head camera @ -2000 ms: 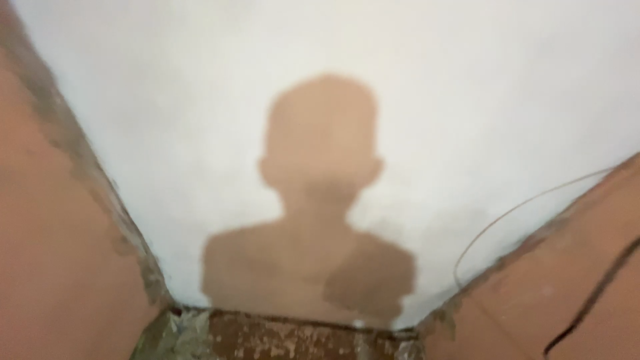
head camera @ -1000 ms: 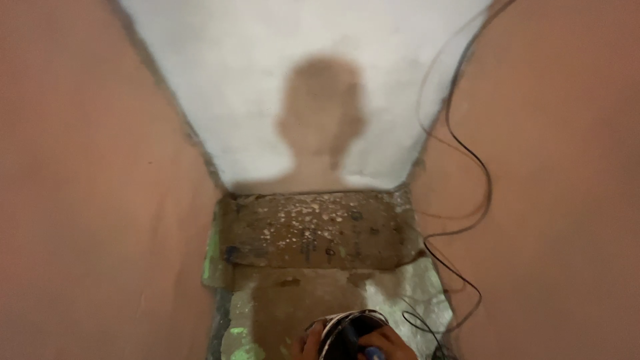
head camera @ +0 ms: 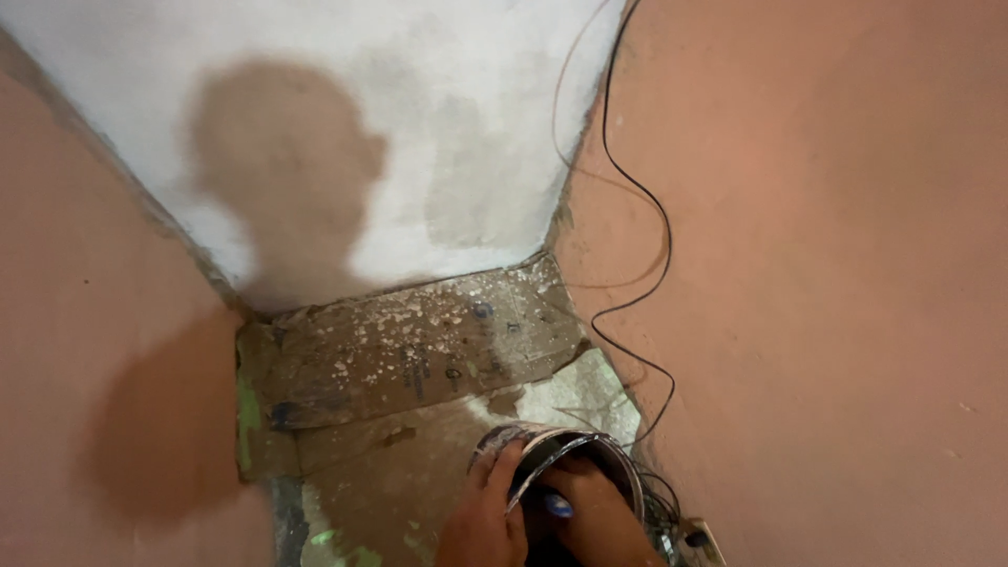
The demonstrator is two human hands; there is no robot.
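Observation:
A paint-smeared bucket [head camera: 512, 433] with a thin rim is at the bottom centre, tilted. My left hand [head camera: 490, 504] grips its near left side, fingers over the wall and rim. My right hand [head camera: 594, 500] reaches inside the bucket, closed around a tool with a blue handle [head camera: 557, 505]; the tool's other end is hidden in the dark interior. Beyond the bucket, a paint-spattered cardboard sheet [head camera: 425, 346] lies at the foot of a white wall [head camera: 472, 94], which bears a greyish damp-looking patch and the shadow of a head.
Orange-pink walls [head camera: 827, 236] flank the narrow space. A black cable [head camera: 668, 228] hangs down the right wall to a tangle beside the bucket, near a pale box-like object [head camera: 701, 543]. More stained sheeting [head camera: 378, 472] covers the floor.
The view has swung down from the white wall since the first frame, bringing the bucket and my hands into sight. Both hands were at the bucket one second ago too.

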